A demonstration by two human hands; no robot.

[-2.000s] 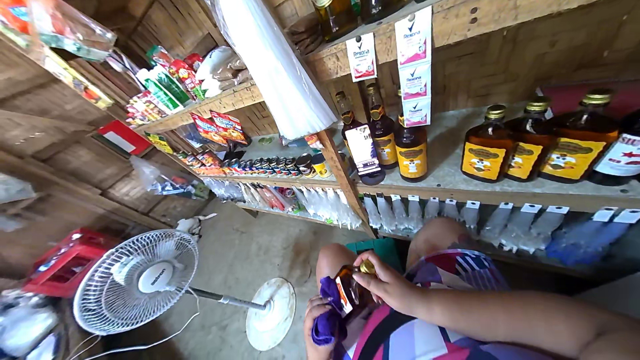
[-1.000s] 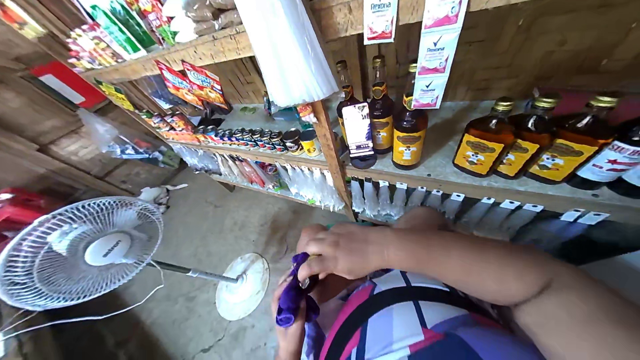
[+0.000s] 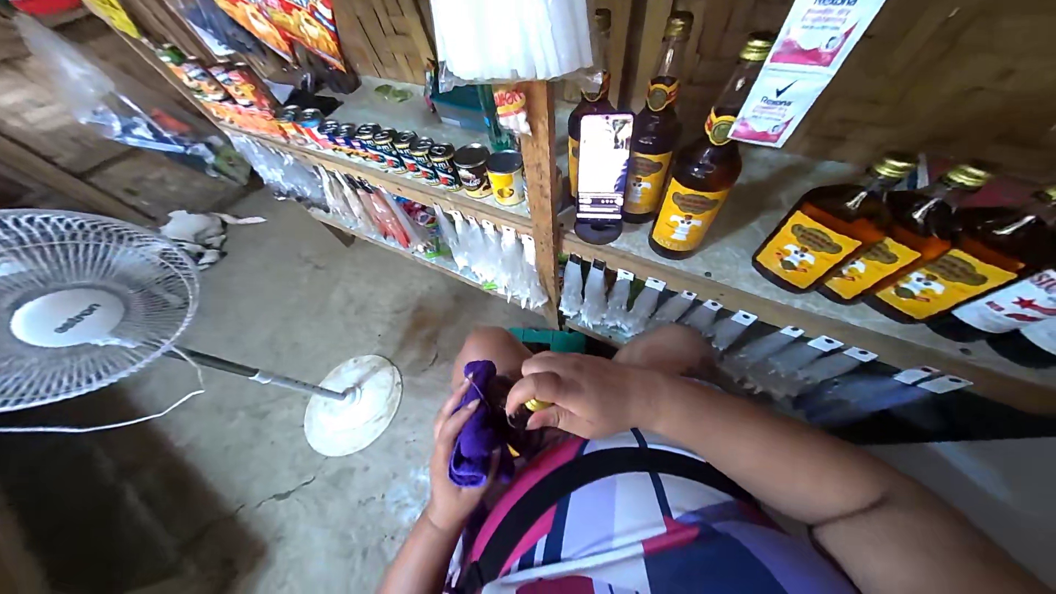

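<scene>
My left hand [image 3: 458, 450] holds a purple cloth [image 3: 476, 437] against a dark bottle, mostly hidden between my hands above my lap. The fingers of my right hand [image 3: 577, 394] close around the bottle's gold cap [image 3: 538, 404]. A bit of yellow shows low on the bottle, beside the cloth. On the shelf ahead stand tall dark bottles with yellow labels [image 3: 691, 216], with a lit phone [image 3: 605, 165] upright in front of them. Flat amber bottles with yellow labels [image 3: 804, 247] stand in a row farther right.
A white fan [image 3: 70, 309] stands at the left on a round base [image 3: 353, 406]. Small cans [image 3: 445, 165] line the left shelf beyond a wooden post [image 3: 542, 190]. Small plastic packets [image 3: 672, 307] hang from the shelf edge. Sachets [image 3: 771, 103] hang above the tall bottles.
Two seconds ago the bottle's yellow label showed between my hands; now cloth and fingers mostly cover it. My right hand has stayed around its cap end. The view has moved closer to the shelf.
</scene>
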